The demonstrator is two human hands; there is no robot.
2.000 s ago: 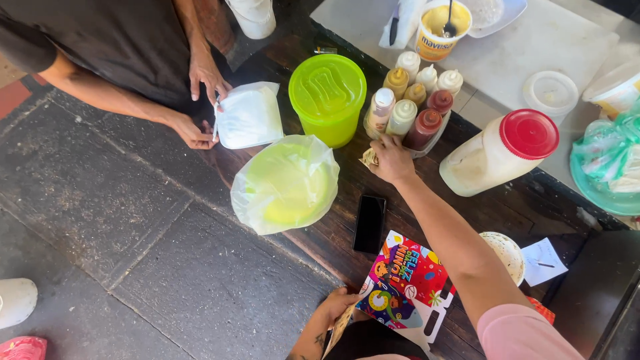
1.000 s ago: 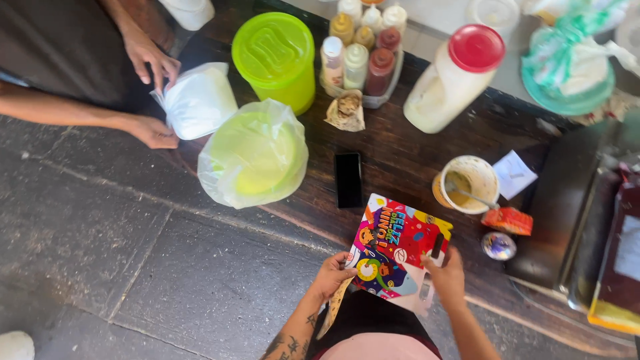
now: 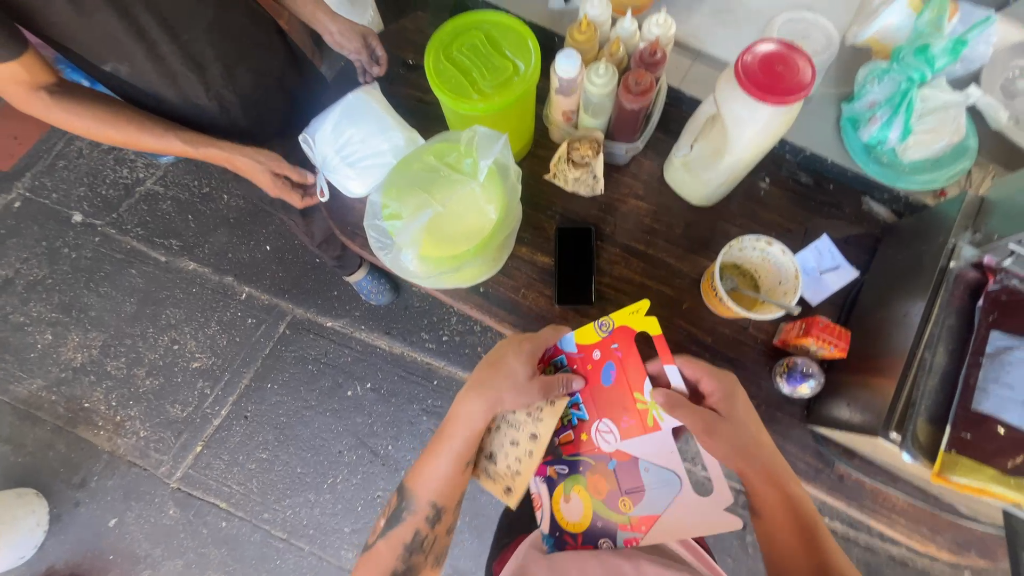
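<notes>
My left hand grips the left edge of a colourful flattened cardboard carry box, its thumb on the printed face. A sheet of printed brown paper hangs under that hand. At the box's right edge, by the cut-out handle slots, my right hand holds the cardboard between thumb and fingers. Beyond the box, a black phone lies on the dark wooden counter. A crumpled paper wrapper with something brown in it sits in front of the sauce bottles.
Left of the counter, a person's hands touch a white plastic bag. Nearby are a lime-green lidded bucket and a bag-covered green bowl. To the right stand a red-lidded jug, a tub with a spoon and a small red packet.
My right hand, at the wrapper two seconds ago, has come back to the box. The box has turned and tilted in my hands since one second ago.
</notes>
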